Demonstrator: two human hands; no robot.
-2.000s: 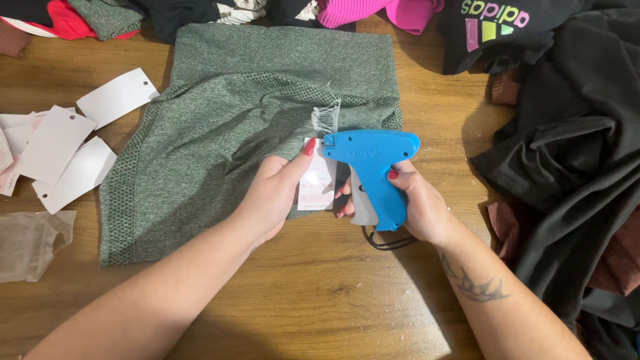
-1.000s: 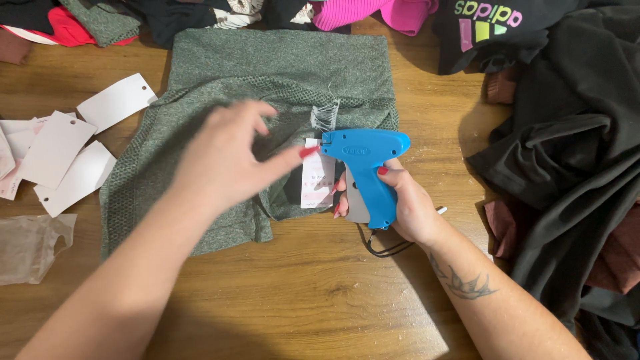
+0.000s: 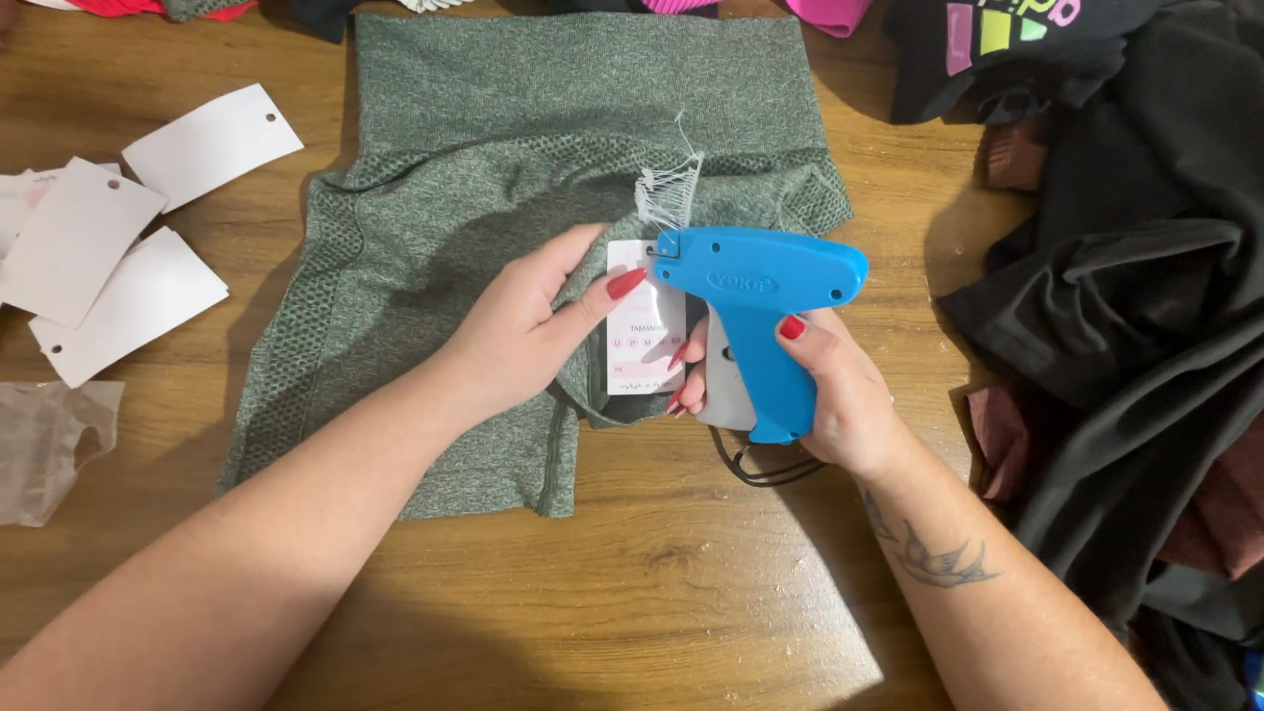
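My right hand (image 3: 820,385) grips a blue tagging gun (image 3: 765,296) by its handle, fingers around the grey trigger. White plastic fasteners (image 3: 671,193) stand up from the gun's nose. A white paper tag (image 3: 646,341) with pink print hangs at the needle, upright. My left hand (image 3: 538,321) holds a fold of the green knitted garment (image 3: 434,237) beside the tag, its thumb over the tag's upper left part. The garment lies on the wooden table; the needle's tip is too small to make out against the cloth.
Loose white tags (image 3: 133,306) lie at the left, above a clear plastic bag (image 3: 49,449). Black clothing (image 3: 1136,257) is heaped along the right edge, with reddish-brown cloth (image 3: 1220,504) under it. More garments, among them a pink one (image 3: 829,12), line the far edge. A black cord loop hangs below the gun.
My left hand, open and raised over the garment one second ago, has come down beside the tag and taken hold of the garment. My right hand still holds the tagging gun.
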